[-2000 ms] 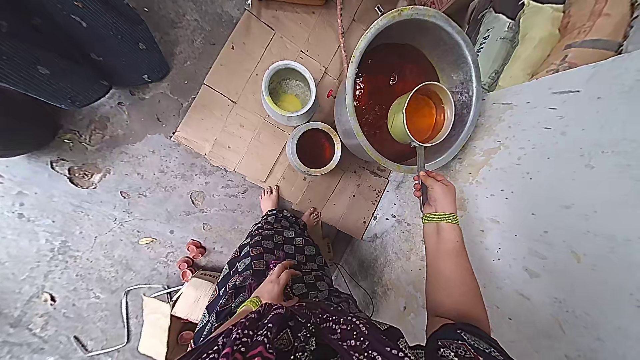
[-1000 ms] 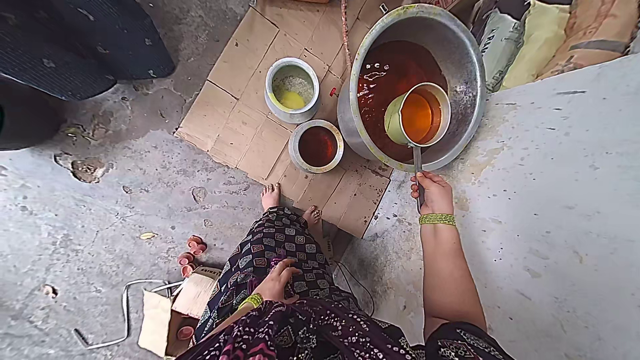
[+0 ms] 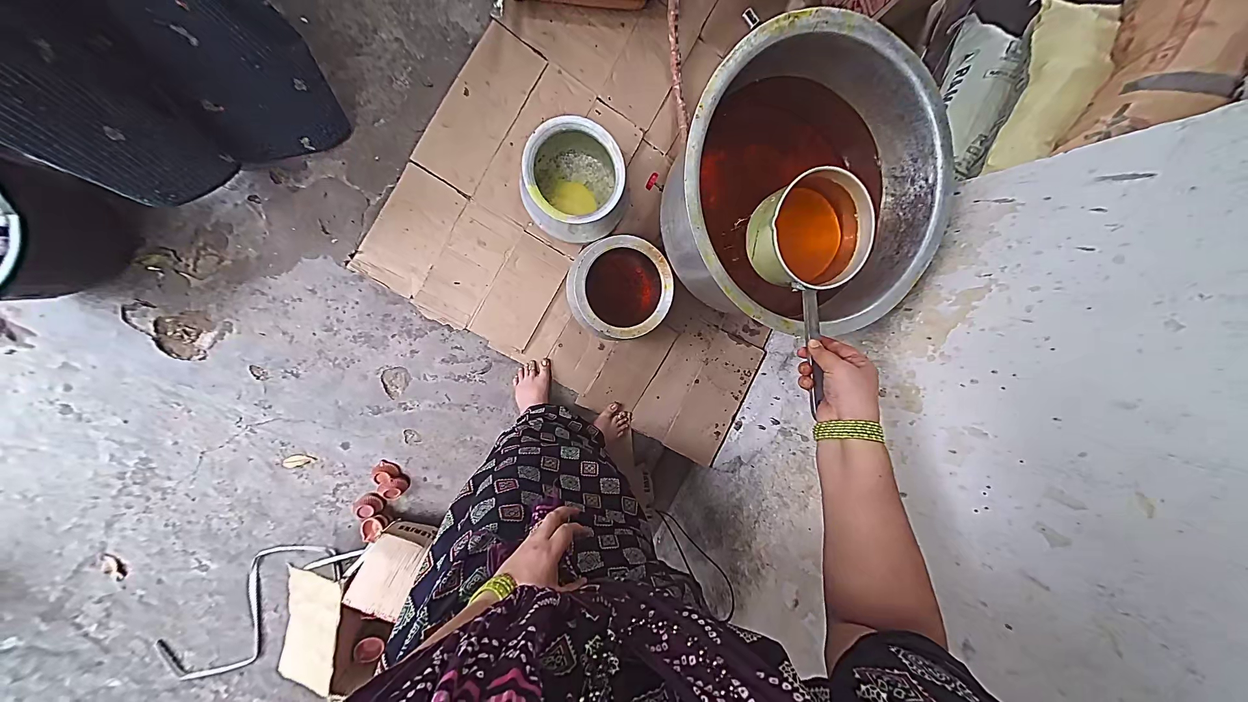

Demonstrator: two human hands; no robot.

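Observation:
My right hand point(image 3: 840, 378) grips the handle of a metal dipper point(image 3: 762, 239) that holds clear orange liquid. The dipper's cup is over the mouth of a large metal pot point(image 3: 907, 195), above dark red-orange liquid point(image 3: 751, 136). My left hand point(image 3: 542, 548) rests on the patterned cloth point(image 3: 526, 468) over my leg, its fingers loosely spread. Left of the large pot stand two small metal pots. The upper one point(image 3: 575, 229) has something yellow at its bottom; the lower one point(image 3: 588, 312) contains dark red liquid.
Flattened cardboard point(image 3: 458, 234) lies under the pots. Filled sacks point(image 3: 1058, 78) lie at the upper right. Small clay cups point(image 3: 370, 505) sit beside an opened carton point(image 3: 312, 624) and a bent metal rod point(image 3: 255, 595) at the lower left. Dark cloth point(image 3: 175, 88) hangs at the upper left.

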